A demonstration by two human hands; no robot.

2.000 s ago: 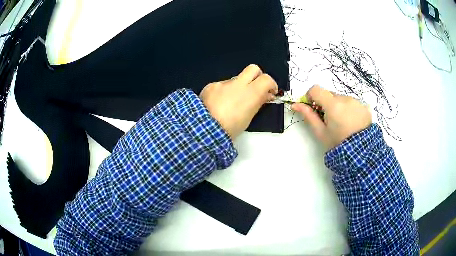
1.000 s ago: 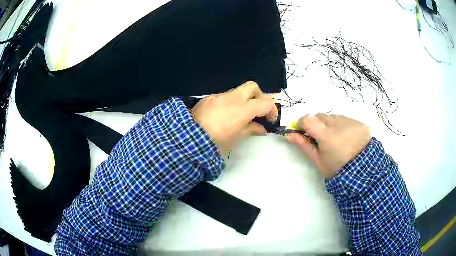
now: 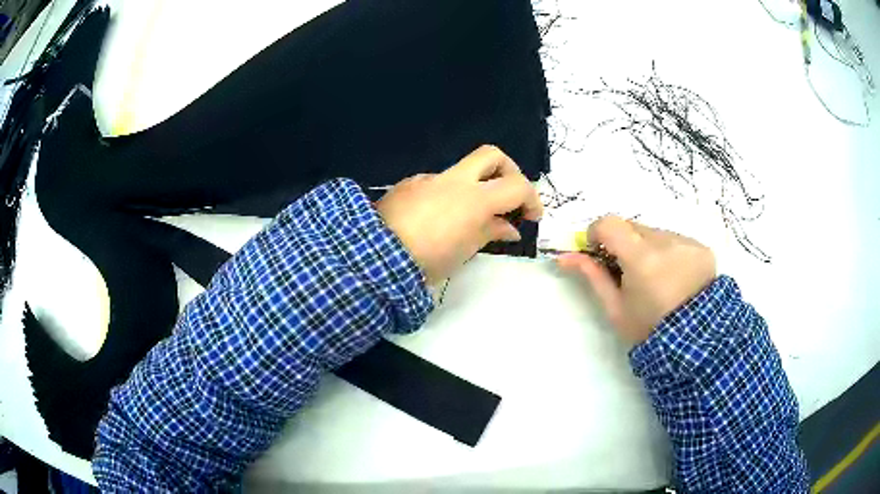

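A large fanned stack of black fabric pieces (image 3: 386, 106) lies across the table, with thread tails along its right edge. My left hand (image 3: 463, 212) holds the end of one black strip (image 3: 526, 236) below the stack's lower right corner. My right hand (image 3: 651, 270) holds the thread snips (image 3: 582, 240), mostly hidden by the fingers; a bit of yellow grip shows. The snips' tip points left, close to the strip's end; whether it touches cannot be told.
Cut thread waste (image 3: 690, 135) lies right of the stack. A separate black strip (image 3: 434, 396) lies below my left forearm. A black shaggy bundle (image 3: 24, 125) is at the far left. A black adapter with thin cable (image 3: 827, 13) is at the upper right.
Both hands have moved down from the stack's edge, away from their position two seconds ago. Since one second ago the right hand and snips have drawn slightly right of the strip's end.
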